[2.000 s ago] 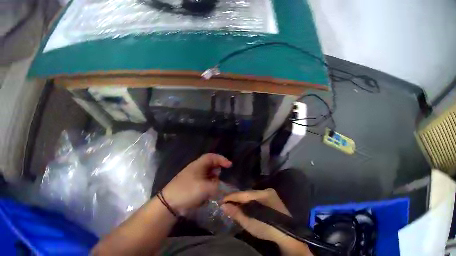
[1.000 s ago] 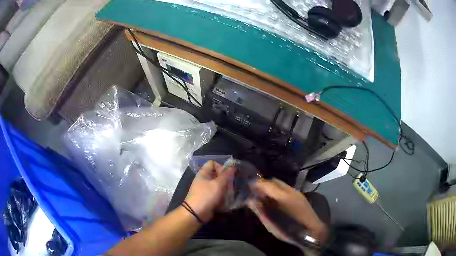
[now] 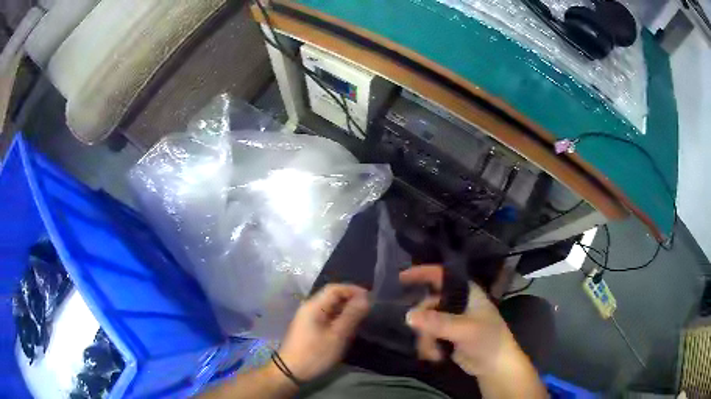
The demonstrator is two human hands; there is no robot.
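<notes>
My left hand (image 3: 327, 323) is low in the middle, with thumb and fingers pinched on the edge of a thin clear poly bag (image 3: 383, 253). The bag stretches up and across between my hands. My right hand (image 3: 468, 331) is just to the right, its fingers around a blurred black headset (image 3: 454, 269) that stands up from the hand near the bag. Blur hides the headset's exact shape and whether any of it is inside the bag.
A big clear plastic sack (image 3: 265, 203) lies left of my hands. A blue crate (image 3: 140, 257) at the lower left holds bagged black headsets. The green bench (image 3: 499, 70) carries a headset (image 3: 596, 27) on bubble wrap and a cable (image 3: 624, 140). A yellow power strip (image 3: 600, 296) lies right.
The view has swung left, bringing in the sofa and left crate. The headset in my right hand pointed down to the right and now stands upright; the bag is stretched between my hands.
</notes>
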